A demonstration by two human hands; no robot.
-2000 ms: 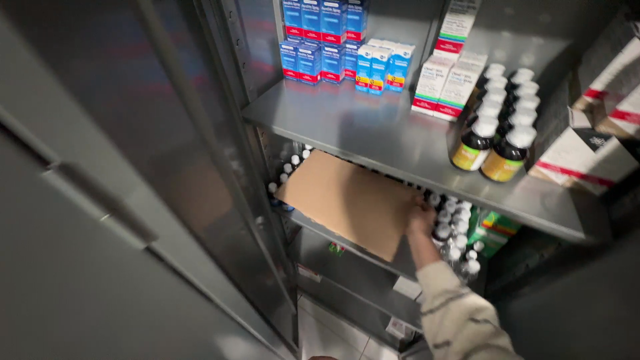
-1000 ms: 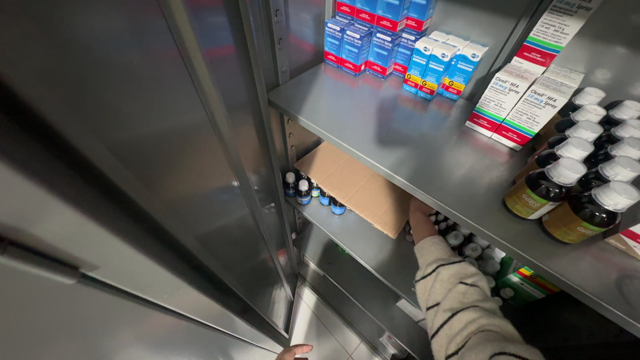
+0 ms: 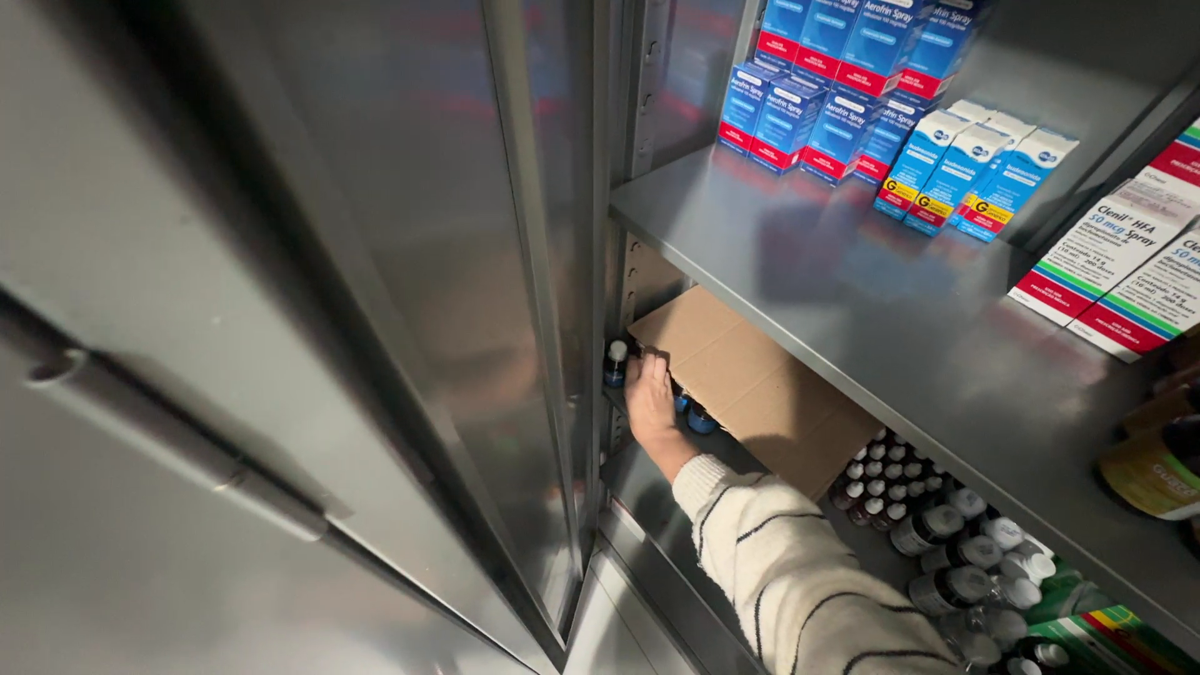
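Note:
My right hand (image 3: 649,382), in a cream sleeve with dark stripes, reaches in from the lower right to the left end of the lower shelf. Its fingers are bent at the near left edge of a flat brown cardboard sheet (image 3: 750,366), beside small dark bottles with white caps (image 3: 615,364). Whether they grip the sheet or a bottle is hidden. The sheet lies slanted over the bottles, under the upper shelf. Blue-capped or blue-labelled bottles (image 3: 700,418) show below its edge. More white-capped bottles (image 3: 881,478) stand to its right. My left hand is out of view.
The grey metal upper shelf (image 3: 778,253) holds blue and red spray boxes (image 3: 786,122), light-blue boxes (image 3: 952,169), white medicine boxes (image 3: 1097,253) and a large bottle (image 3: 1158,469). A metal cabinet door (image 3: 403,234) stands close on the left. Green packs (image 3: 1097,637) lie at the lower right.
My right hand has moved from the right end of the cardboard sheet to its left end. The fingertips seen at the bottom edge a second ago are out of view.

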